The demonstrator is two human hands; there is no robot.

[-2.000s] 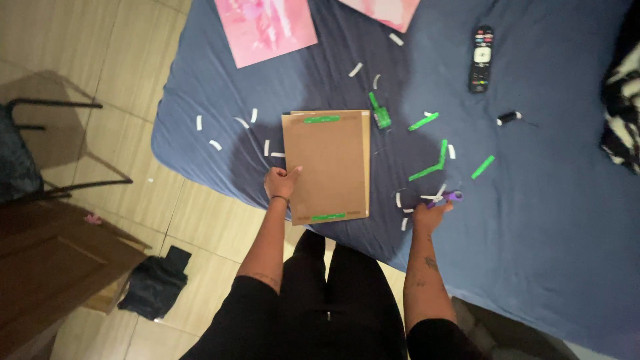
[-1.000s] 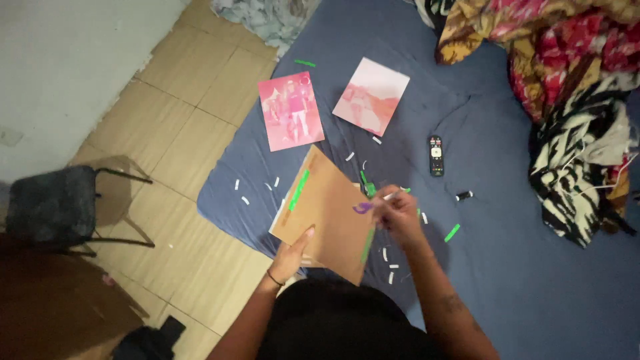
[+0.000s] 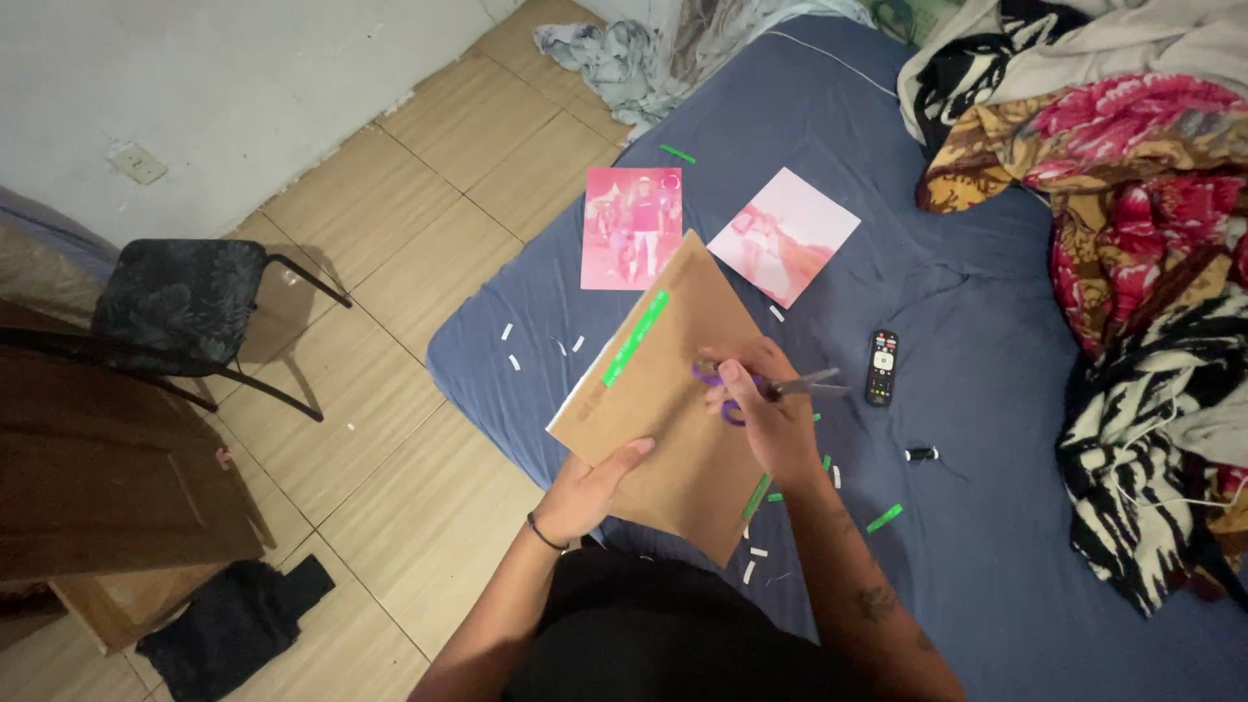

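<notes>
My left hand (image 3: 585,492) grips the lower left edge of a brown cardboard panel (image 3: 673,419), thumb on its face. The panel is held tilted above the bed and bears a green tape strip (image 3: 636,338) near one end and another green strip (image 3: 756,495) near the other. A pale layer shows along its left edge. Over the panel, my right hand (image 3: 770,414) holds purple-handled scissors (image 3: 729,409), their blades pointing right, away from my left hand. Beyond the panel lie two pink printed pictures, one (image 3: 632,229) at the left and one (image 3: 784,237) at the right.
On the blue-sheeted bed (image 3: 975,390) are a black remote control (image 3: 882,368), a small dark spool of thread (image 3: 921,454), green tape pieces (image 3: 884,518) and small white strips (image 3: 515,363). Patterned blankets (image 3: 1150,195) are heaped at the right. A chair (image 3: 180,307) stands on the tiled floor.
Two seconds ago the panel lay flat on the bed; now my left hand holds it up and turned. My right hand has brought the scissors from the bed to over the panel. The view has shifted.
</notes>
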